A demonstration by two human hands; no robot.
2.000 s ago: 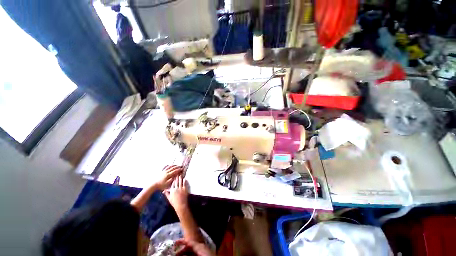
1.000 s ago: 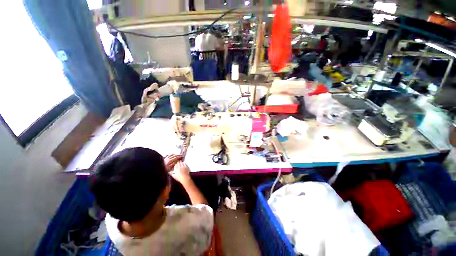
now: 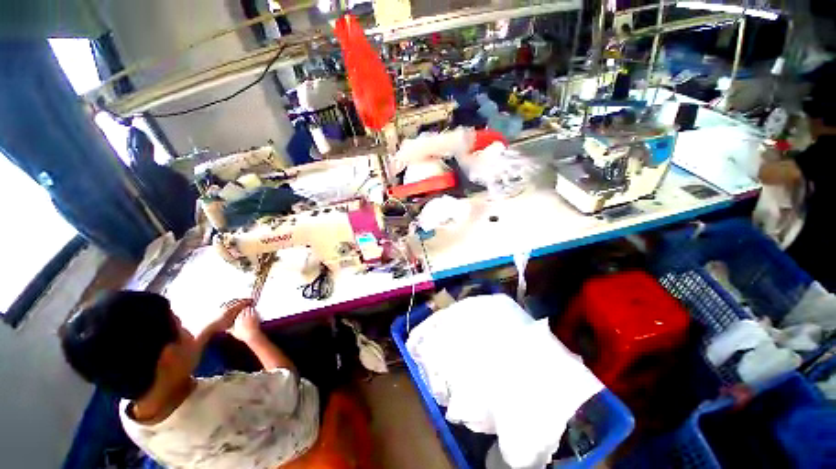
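Observation:
Neither of my hands is in the picture. In front of me a small person [image 3: 215, 403] sits at the sewing table [image 3: 339, 298], both hands together at its front edge. What the fingers hold is too small to tell. The cream sewing machine [image 3: 302, 236] with red lettering and a purple end stands behind those hands. Black-handled shears [image 3: 317, 284] lie on the table in front of the machine. A blue crate [image 3: 616, 423] heaped with white cloth [image 3: 500, 366] stands on the floor right of the seated person.
A red stool [image 3: 634, 316] stands right of the cloth crate. A second machine [image 3: 616, 169] stands on the blue-edged table. More blue crates [image 3: 701, 302] fill the lower right. Another person [image 3: 816, 183] is at the right edge. A red cloth [image 3: 365, 73] hangs above.
My view has turned right and the machine and small person now sit further left. The red stool, more crates and the person at the right edge have come into view.

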